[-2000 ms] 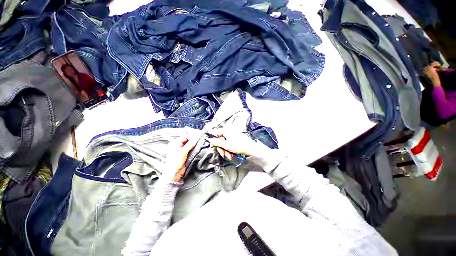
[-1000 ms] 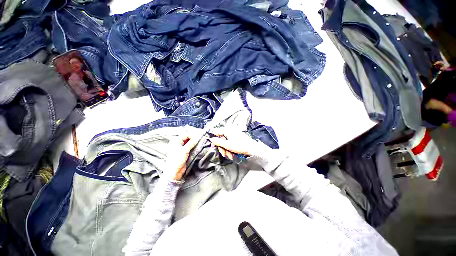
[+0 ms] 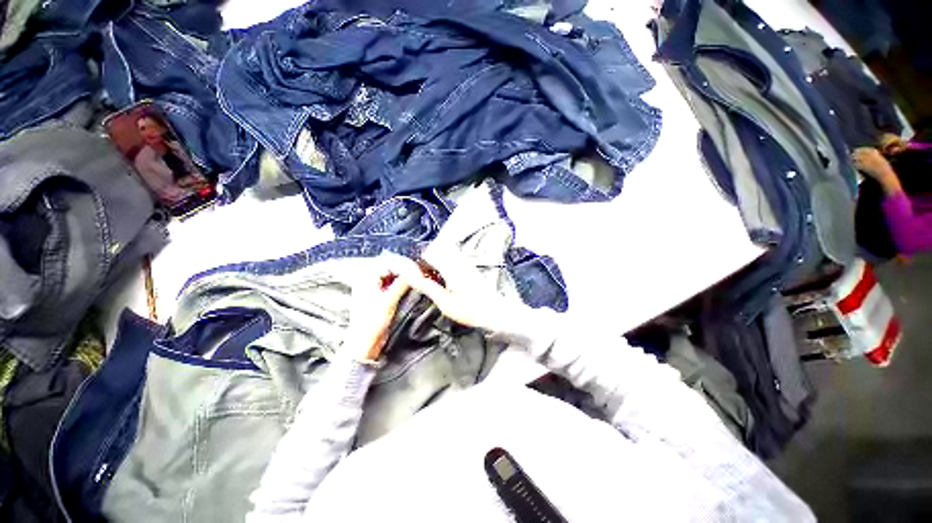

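A denim garment (image 3: 245,409), turned with its pale grey-green inside up and blue edges, lies in front of me on the white table. My left hand (image 3: 386,312) pinches its fabric near the upper middle. My right hand (image 3: 441,291) is close against the left fingertips, its fingers bent over the same spot. A small reddish-dark patch shows at the fingertips; I cannot tell what it is. The pinched fabric is mostly hidden under the fingers.
A blue denim pile (image 3: 439,102) lies beyond the garment. A phone (image 3: 160,160) and grey denim (image 3: 61,225) are at left. Buttoned garments (image 3: 777,133) hang over the right table edge (image 3: 705,291). Another person's arm (image 3: 904,209) and a red-and-white object (image 3: 869,312) are at right.
My right hand has shifted slightly up and left, its fingers now closer over the left fingertips. The other person's hand at right has moved. The garment lies nearly the same.
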